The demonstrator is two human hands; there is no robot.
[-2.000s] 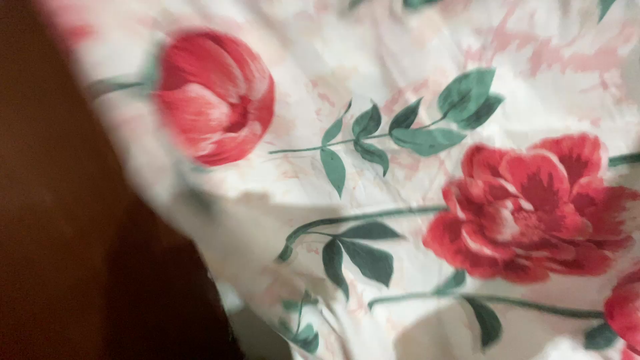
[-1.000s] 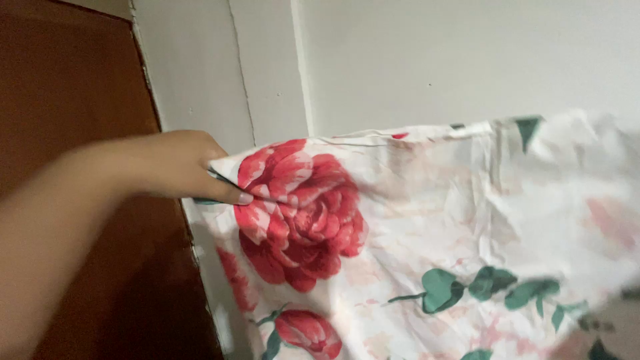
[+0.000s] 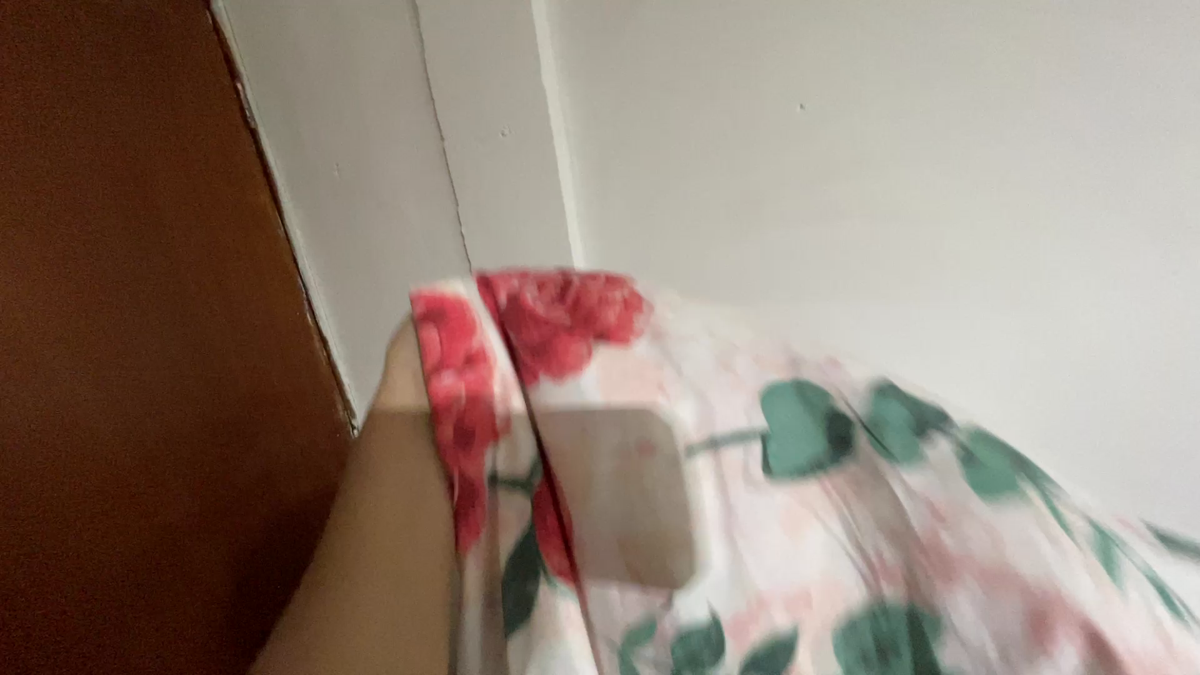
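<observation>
A white floral cloth (image 3: 750, 525) with red flowers and green leaves spreads across the lower middle and right, its upper edge sloping down to the right. My left forearm (image 3: 375, 544) rises from the bottom left along the cloth's left edge. Folded fabric covers my left hand and its fingers, so the grip is hidden. A dark line runs down the cloth near that edge, and a squarish shadow lies beside it. Blur softens the print. My right hand is out of view.
A brown wooden panel (image 3: 122, 328), perhaps a door, fills the left side. Next to it stands a pale frame or post (image 3: 375, 122) with a long crack. Behind the cloth is an off-white wall (image 3: 872, 169).
One second ago my left hand showed, pinching the cloth's upper left corner; now the fabric covers it. The cloth's right side has dropped lower. The view has shifted strongly since the oldest frame.
</observation>
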